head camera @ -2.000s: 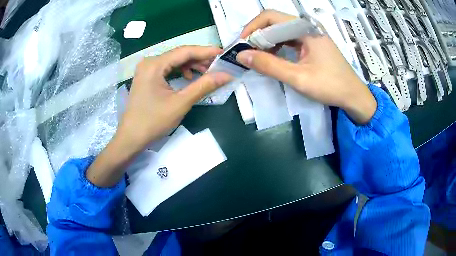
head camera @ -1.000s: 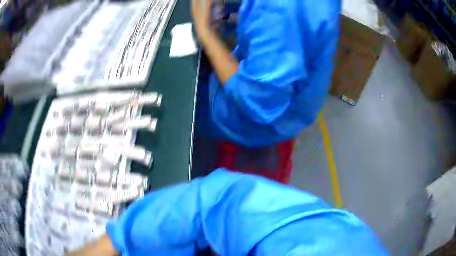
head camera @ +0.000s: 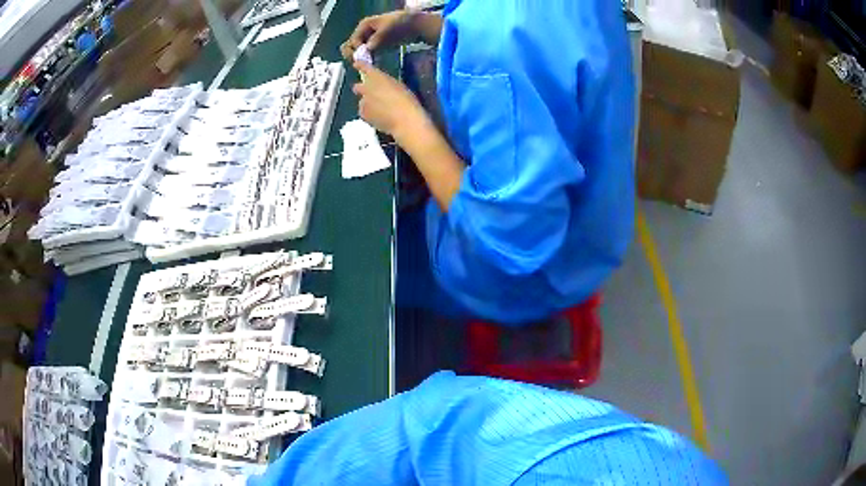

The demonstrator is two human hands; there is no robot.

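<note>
Neither of my hands shows; only my blue sleeve crosses the bottom, and its hand end is cut off by the lower edge. A white moulded tray (head camera: 204, 382) lies nearest on the green bench. Rows of pale watch straps (head camera: 285, 358) with visible holes lie in it, their ends overhanging its right edge. Cloudy white wrapped bundles (head camera: 133, 429) lie in its lower left part. Another tray (head camera: 59, 372) of wrapped bundles is cut off at the lower left.
Trays (head camera: 228, 249) of wrapped and unwrapped watches lie further up the bench. A person (head camera: 532, 142) in blue sits on a red stool (head camera: 536, 346), handling a small pale item beside white sleeves (head camera: 363, 150). A carton (head camera: 686, 123) and yellow floor line (head camera: 674, 323) are at right.
The view has swung from my two hands holding a watch and film to the neighbouring worker and trays. My hands have left the picture; the other person's hands now show.
</note>
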